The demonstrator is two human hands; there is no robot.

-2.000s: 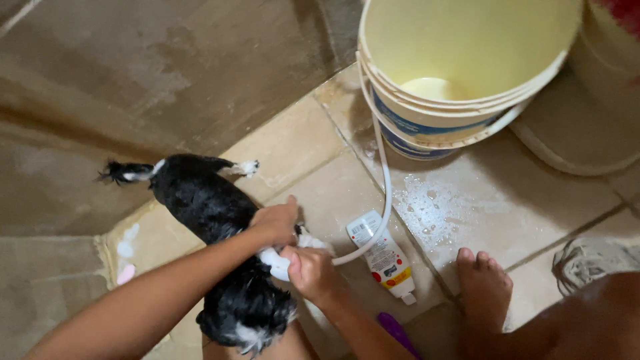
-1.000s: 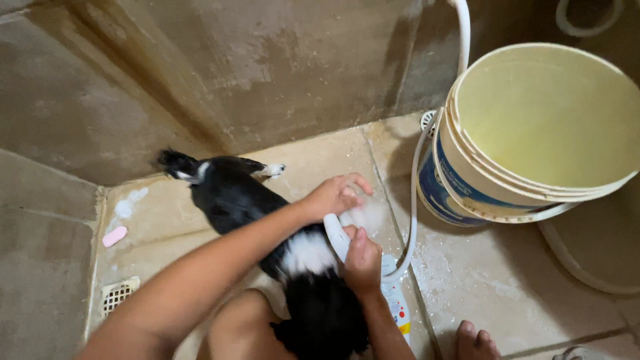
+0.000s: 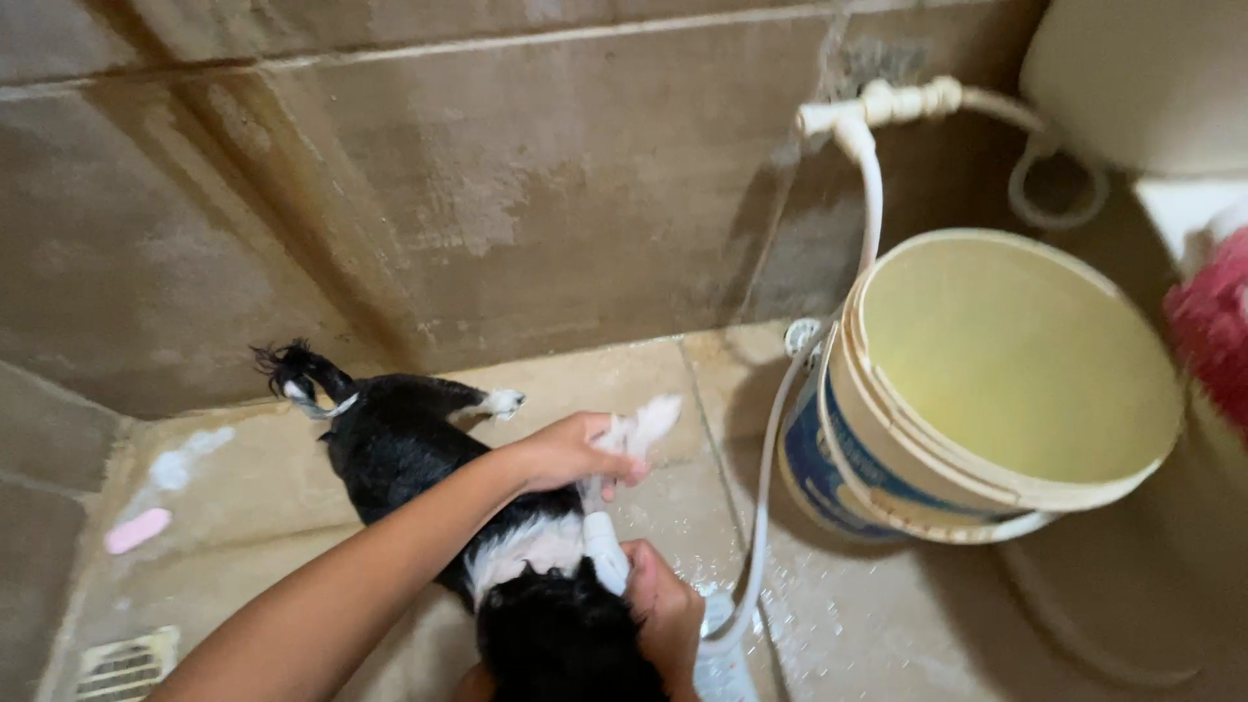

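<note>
A wet black-and-white dog (image 3: 405, 448) stands on the tiled floor, its tail toward the wall and its head toward me at the bottom edge. My left hand (image 3: 585, 453) reaches across the dog's back and holds its raised white front paw (image 3: 651, 424). In my right hand (image 3: 663, 604), beside the dog's neck, is a white handheld sprayer (image 3: 604, 554) aimed toward that leg. A white hose (image 3: 770, 487) runs up from near this hand, past the bucket. A white bottle (image 3: 723, 663) lies partly hidden beside my right hand.
A large plastic bucket (image 3: 848, 439) stands at the right, below a wall valve (image 3: 877, 105). A pink bar of soap (image 3: 138, 531) and a floor drain (image 3: 127, 666) are at the left. Another round drain (image 3: 801, 336) sits by the wall. A red fluffy thing (image 3: 1214, 327) shows at the right edge.
The view has swung up toward the wall, bringing the valve into sight. My left hand, spread near the sprayer one second ago, now grips the dog's raised paw.
</note>
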